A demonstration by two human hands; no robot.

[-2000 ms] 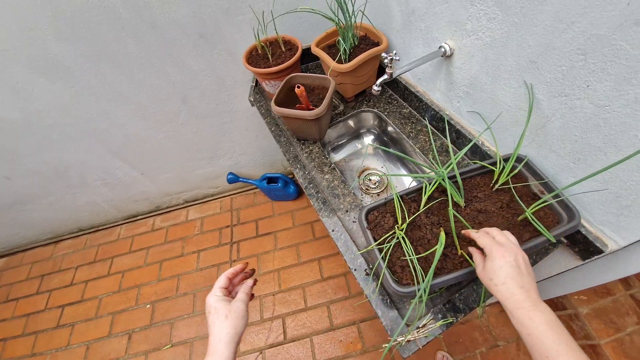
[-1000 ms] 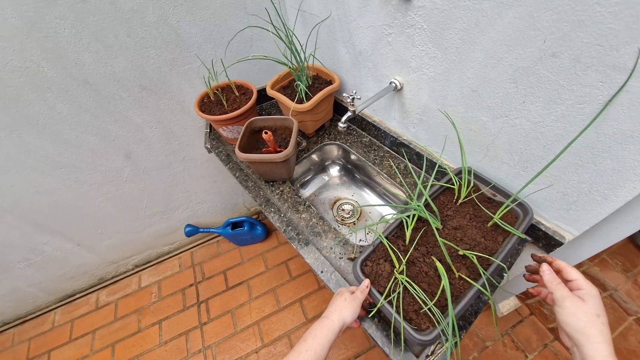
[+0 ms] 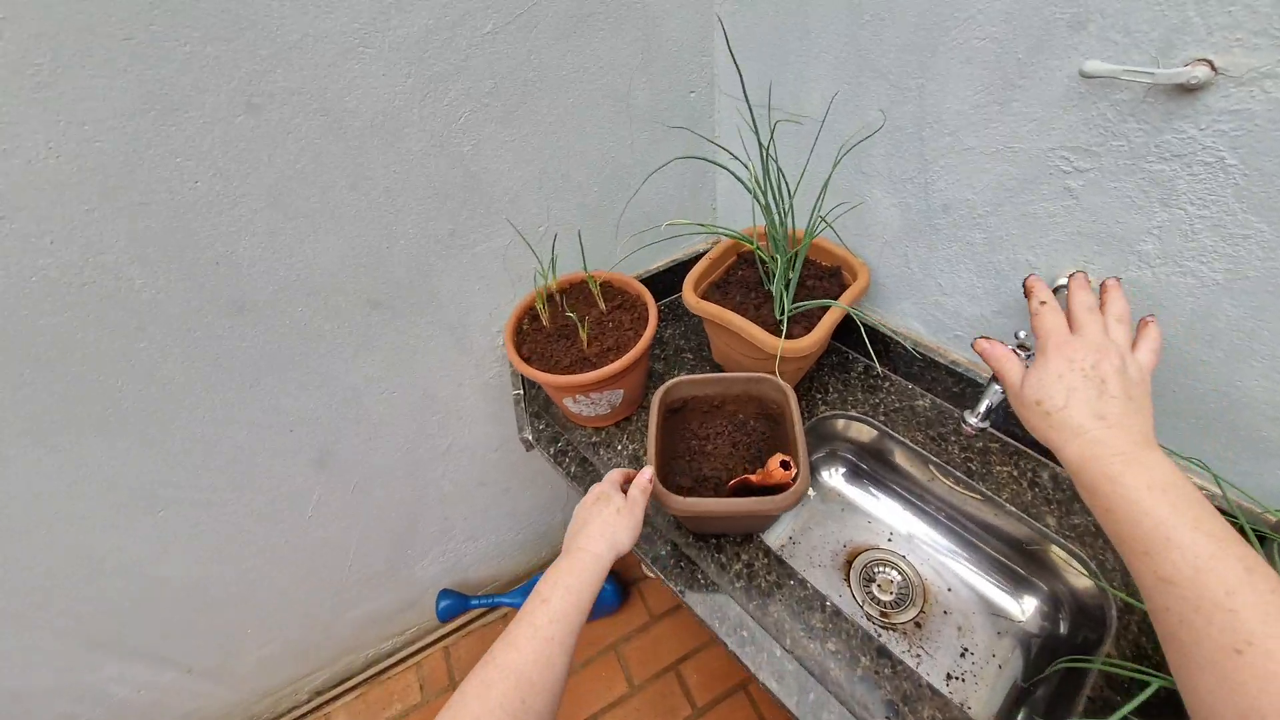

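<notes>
My left hand [image 3: 608, 512] is at the near left edge of the square brown plastic pot [image 3: 728, 515]; its fingers touch or nearly touch the rim. Inside that pot lie dark soil and an orange hand tool [image 3: 765, 474], its handle end up. My right hand [image 3: 1090, 375] is spread, palm down and empty, with soil on its fingertips, above and partly in front of the chrome tap [image 3: 985, 403]. Behind the brown pot stand a round terracotta-coloured pot [image 3: 590, 380] with short green shoots and a wavy-rimmed orange pot [image 3: 760, 345] with long chives or spring onions.
A stainless steel sink [image 3: 950, 530] with soil specks is set in the dark granite counter [image 3: 600, 450]. A blue watering can [image 3: 520, 596] sits on the brick floor, partly behind my left forearm. A white lever handle [image 3: 1150, 73] is on the wall. Green leaves reach in at the lower right.
The view has swung left, away from the planter of seedlings. My left hand has gone from the planter's edge to the brown pot. My right hand has moved from beside the planter to near the tap.
</notes>
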